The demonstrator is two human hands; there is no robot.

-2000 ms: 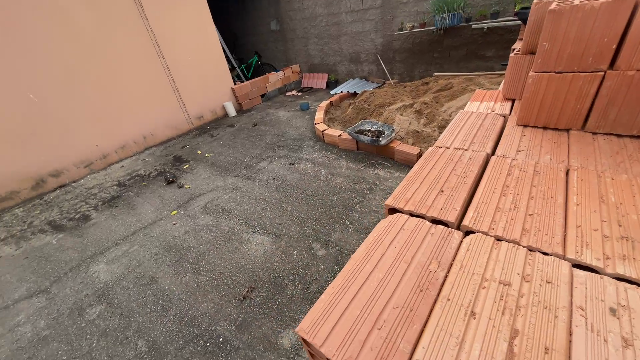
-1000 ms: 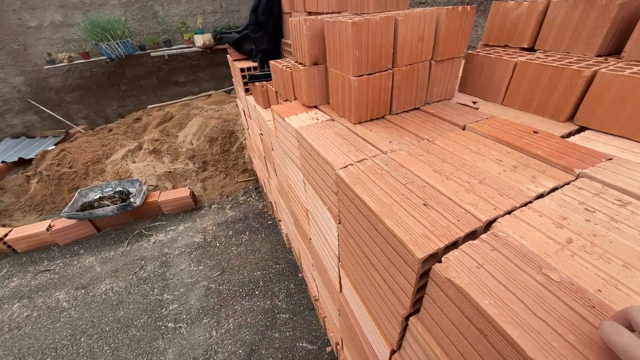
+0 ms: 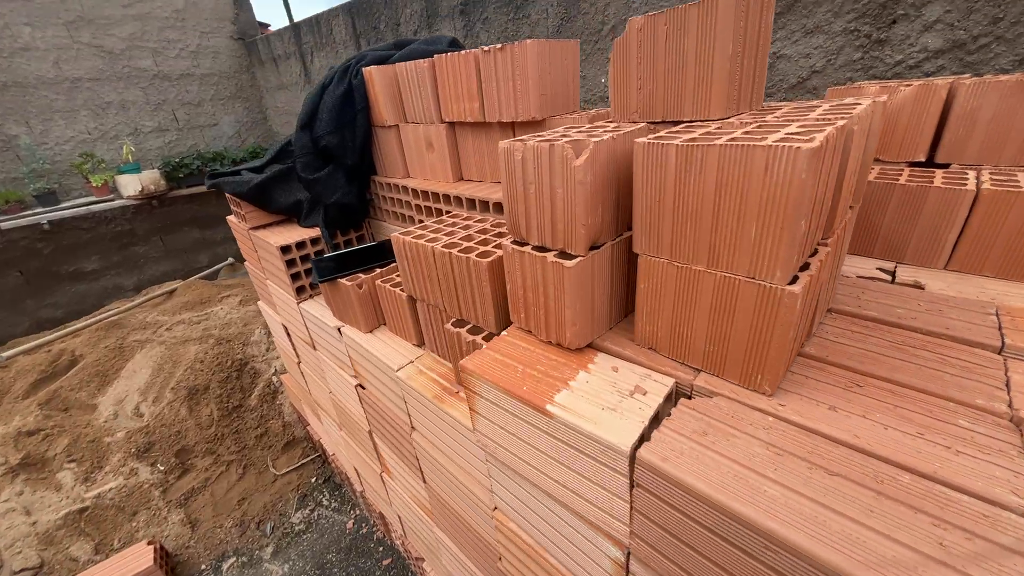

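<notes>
Neither my left hand nor my right hand shows in the head view. A large stack of ribbed hollow clay bricks (image 3: 552, 472) fills the middle and right. On top of it, more hollow bricks stand upright in tiers, with a chipped brick (image 3: 568, 188) near the centre and a single brick (image 3: 692, 68) highest up. Black cloth (image 3: 332, 128) drapes over the stack's far left part. Below the cloth, a dark flat object (image 3: 354, 261) rests on the bricks; what it is, I cannot tell.
A sand heap (image 3: 160, 416) lies left of the stack, with a long thin pole (image 3: 120, 308) across its far side. Potted plants (image 3: 96, 176) line a ledge by the rough wall (image 3: 160, 72). A loose hollow brick (image 3: 132, 560) sits at the bottom left.
The view has swung far to the right, onto the brick stack. Fingertips at the right edge one second ago are out of sight now.
</notes>
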